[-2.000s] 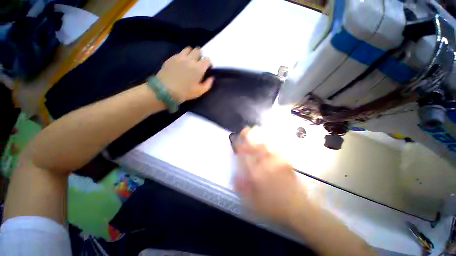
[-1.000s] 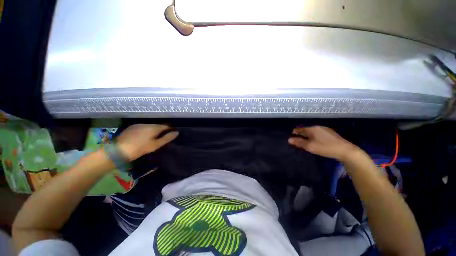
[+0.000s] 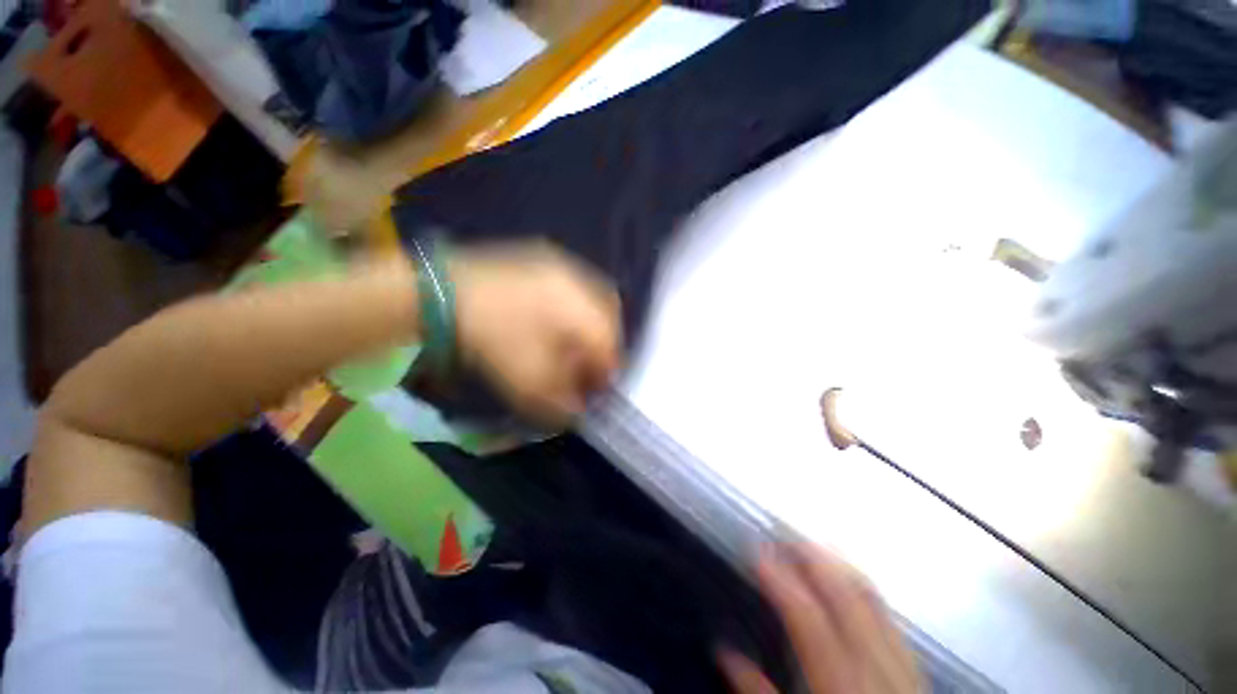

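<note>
A long dark cloth panel (image 3: 597, 163) lies across the left of the white table and reaches its front edge. My left hand (image 3: 536, 332), blurred, is over the panel's near end at that edge with its fingers curled; whether it grips the cloth is unclear. My right hand (image 3: 841, 624) is at the front edge, cut off by the lower rim, its thumb apart from its fingers. More dark cloth (image 3: 597, 542) hangs below the edge and reaches between that thumb and fingers; I cannot tell if it is held.
The white sewing machine head (image 3: 1153, 258) is at the right. A brown finger notch (image 3: 837, 418) marks the bed. The ruler-marked table edge (image 3: 678, 468) runs diagonally. Orange-yellow tape (image 3: 556, 75), blue cloth heaps (image 3: 356, 61) and green printed cloth (image 3: 407, 481) are at the left.
The view has swung from the lap back to the table and machine. My left hand has gone from the lap cloth up to the panel at the table edge; my right hand has risen to the edge.
</note>
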